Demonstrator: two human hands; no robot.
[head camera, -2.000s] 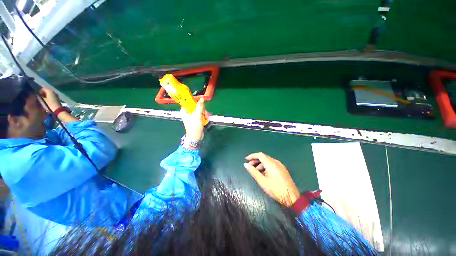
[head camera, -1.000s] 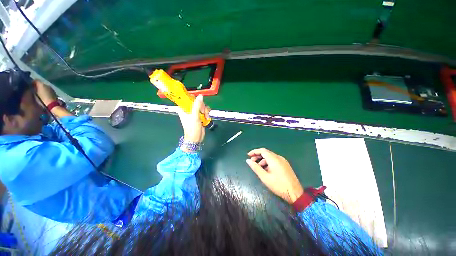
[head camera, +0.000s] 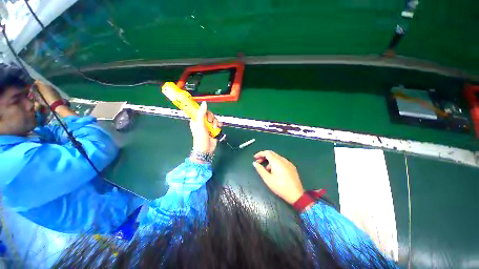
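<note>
My left hand (head camera: 204, 132) is closed around a yellow-orange electric screwdriver (head camera: 181, 98), held tilted over the white rail with its dark tip towards me. A thin metallic bit shows at the tip. A small pale stick-like piece (head camera: 247, 143) lies on the green bench just right of the tip. My right hand (head camera: 279, 174) is over the bench right of that piece, fingers curled with thumb and fingertips apart; I see nothing in it, though its palm side is partly hidden.
A red-orange frame (head camera: 239, 82) with a dark unit lies on the belt behind the screwdriver. A frameless tablet unit (head camera: 416, 102) is further right. A white sheet (head camera: 366, 194) lies right of my right hand. A co-worker (head camera: 58, 163) sits at left beside a dark round object (head camera: 124, 120) and hanging cable.
The red-framed unit and frameless unit have shifted right. The pale piece on the bench, absent in the oldest frame, now shows. My right hand has moved slightly left; my left hand still holds the screwdriver.
</note>
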